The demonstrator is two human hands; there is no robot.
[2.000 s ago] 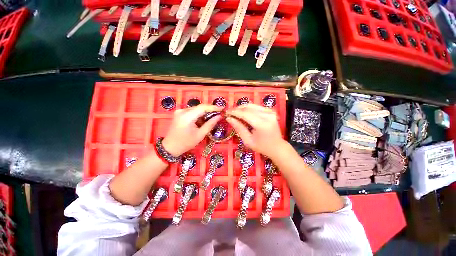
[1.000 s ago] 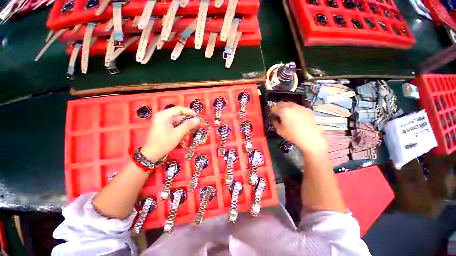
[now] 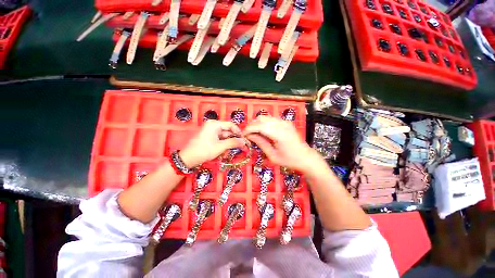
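My left hand (image 3: 213,142) and my right hand (image 3: 275,140) meet over the middle of the red watch tray (image 3: 116,142). Their fingertips are together at a watch whose metal bracelet (image 3: 236,162) curls in a loop below them. The watch head is mostly hidden by the fingers. Banded watches (image 3: 264,184) lie slantwise in the lower rows. Bare dark watch heads (image 3: 183,114) sit in cells of the top row.
A black parts box (image 3: 327,140) of tiny silvery bits is right of the tray, with a pale roll (image 3: 334,100) above it. Leather straps (image 3: 380,176) and a white packet (image 3: 460,186) lie further right. Stacked trays with strap watches (image 3: 217,32) and bare watch heads (image 3: 418,54) stand ahead.
My right hand has come back from the black parts box to my left hand over the tray. The camera view has shifted, so the tray appears further right.
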